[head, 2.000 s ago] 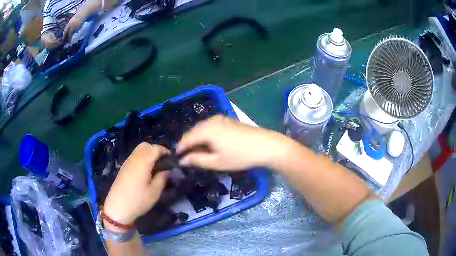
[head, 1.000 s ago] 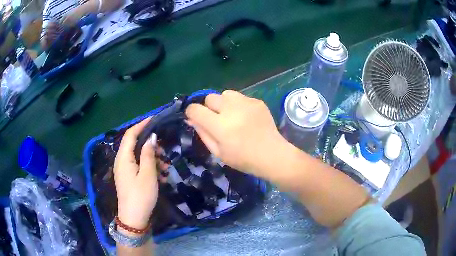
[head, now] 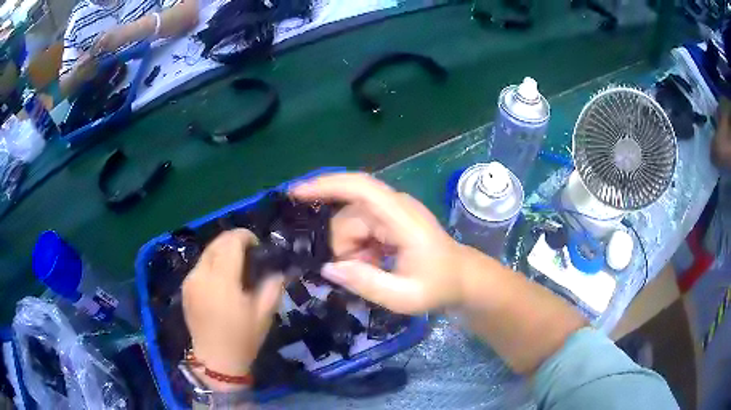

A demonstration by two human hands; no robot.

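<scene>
A blue bin (head: pixel 149 312) holds loose small black parts (head: pixel 321 324), with white bottom showing between them. My left hand (head: pixel 228 292) is over the bin, blurred, with fingers closed on a dark part (head: pixel 268 260). My right hand (head: pixel 393 248) is over the bin's right half, blurred, thumb and fingers spread around the right side of dark material. Whether it grips anything is hard to tell. A black curved band end (head: pixel 361 383) shows below the bin's front rim, under my hands.
Black headbands (head: pixel 401 58) lie spaced on the green belt (head: pixel 312 120). Two aerosol cans (head: pixel 487 200), a fan (head: pixel 625 150) and a blue tape roll (head: pixel 585 255) stand right. A blue-capped bottle (head: pixel 58 260) and clear bag (head: pixel 60 352) are left. Another person's arms (head: pixel 132 36) are top left.
The curved band that was raised between my hands is now lower, its end showing at the bin's front. My left fingers have closed in, my right hand has opened wider. The view has shifted slightly.
</scene>
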